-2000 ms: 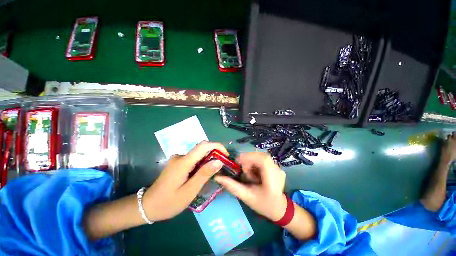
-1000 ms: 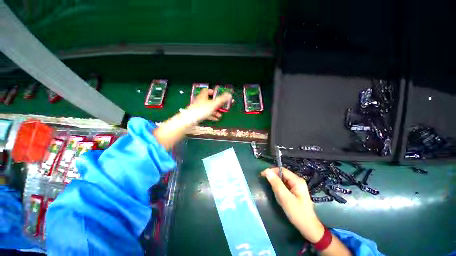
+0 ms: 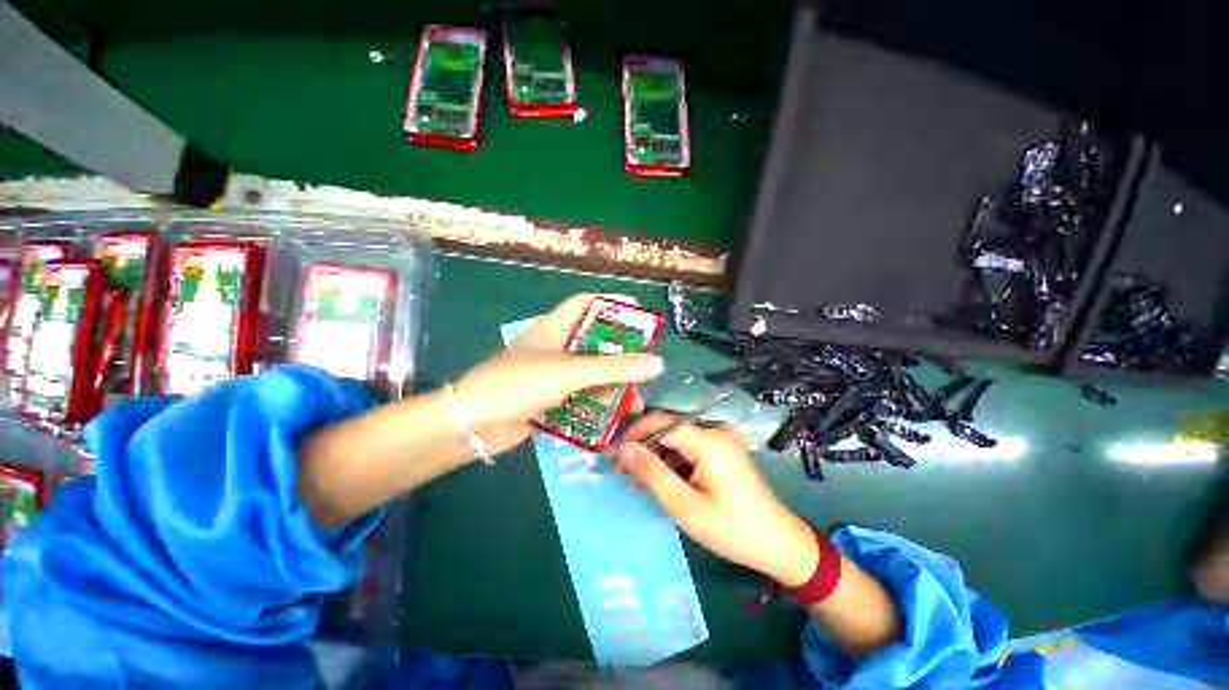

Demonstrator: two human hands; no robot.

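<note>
My left hand (image 3: 532,384) holds a red housing (image 3: 603,371) with a green circuit board, its thumb lying across the board. My right hand (image 3: 714,485) is at the lower right edge of the housing, with thumb and fingers pinched around a slim tool (image 3: 674,429). A light blue sheet (image 3: 623,573) lies flat on the bench below both hands, partly covered by them. Small glossy black parts (image 3: 863,404) lie in a heap on the bench to the right of my hands.
Red units lie on the green conveyor belt (image 3: 310,95) at the back. A dark divided bin (image 3: 876,175) stands at back right with black parts inside. A clear blister tray (image 3: 413,303) with red units is at left. A grey bar (image 3: 101,108) crosses the upper left. A blurred arm shows at the right edge.
My left hand has come back from the belt to above the blue sheet with a red housing in it. My right hand has moved left to the housing, the tool lower.
</note>
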